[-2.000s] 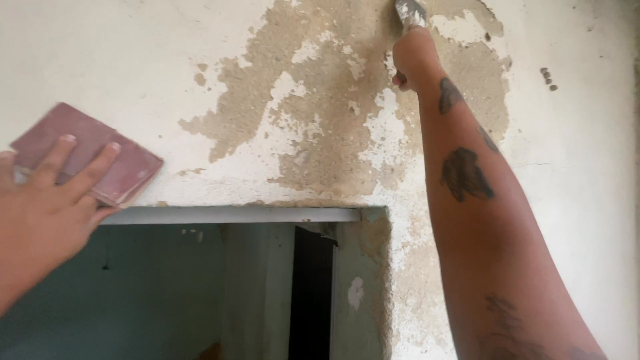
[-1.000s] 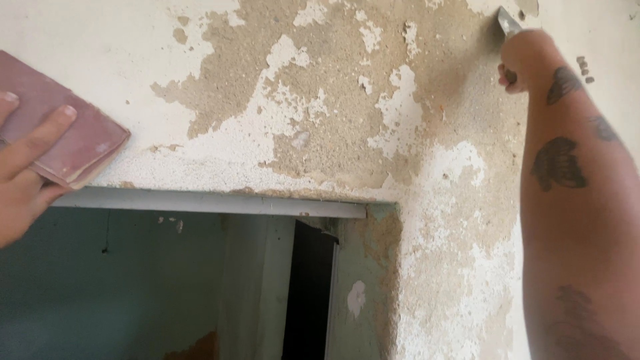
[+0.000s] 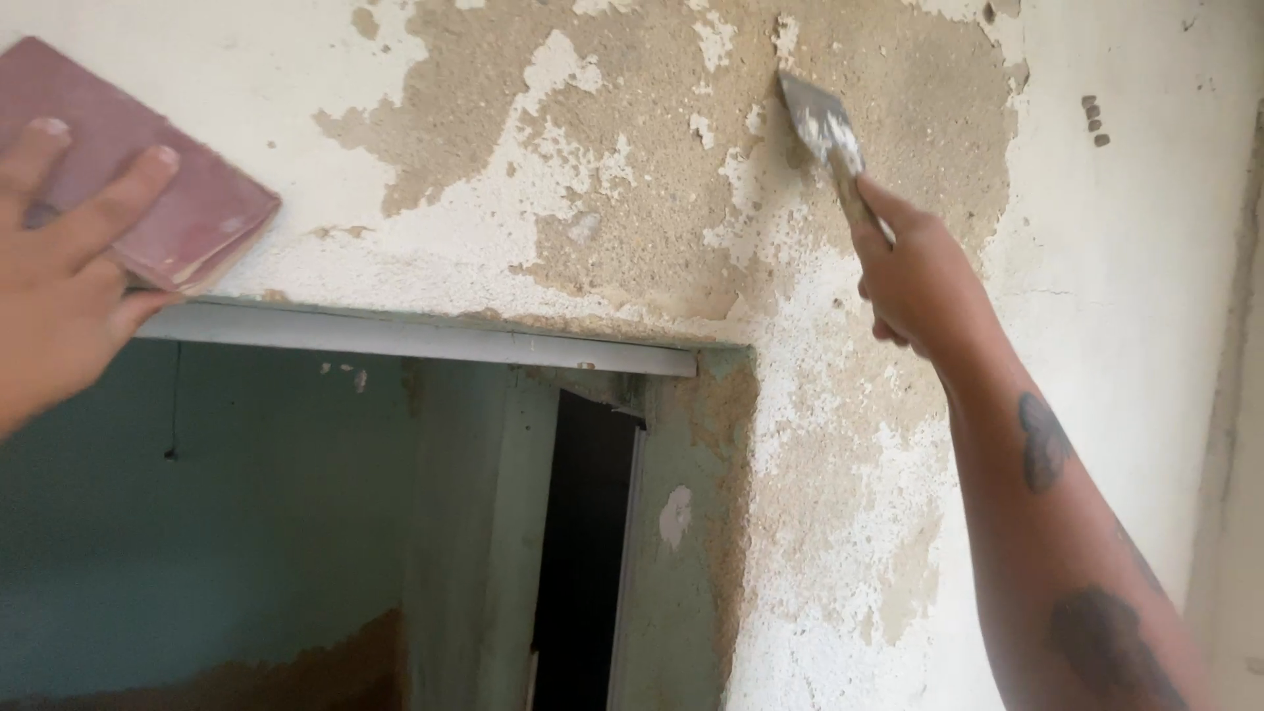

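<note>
My right hand (image 3: 913,272) is closed around the handle of a putty knife (image 3: 825,123), whose paint-smeared metal blade meets the wall where bare plaster shows. My left hand (image 3: 74,232) presses a reddish-brown block (image 3: 158,168), perhaps a folded sheet of sandpaper, against the white-painted wall (image 3: 296,59) at the upper left, fingers spread over its face. Between the two hands lies a large patch of exposed plaster (image 3: 642,217) with ragged islands of white paint.
Below the hands an opening with a pale lintel strip (image 3: 425,336) leads to a green-walled room (image 3: 247,513). A thin cord (image 3: 177,395) hangs inside, beside a dark doorway (image 3: 588,533). Small dark marks (image 3: 1094,120) dot the wall at right.
Compared with a second ago, the putty knife has moved left and down across the bare patch in my right hand. My left hand still holds the block on the wall.
</note>
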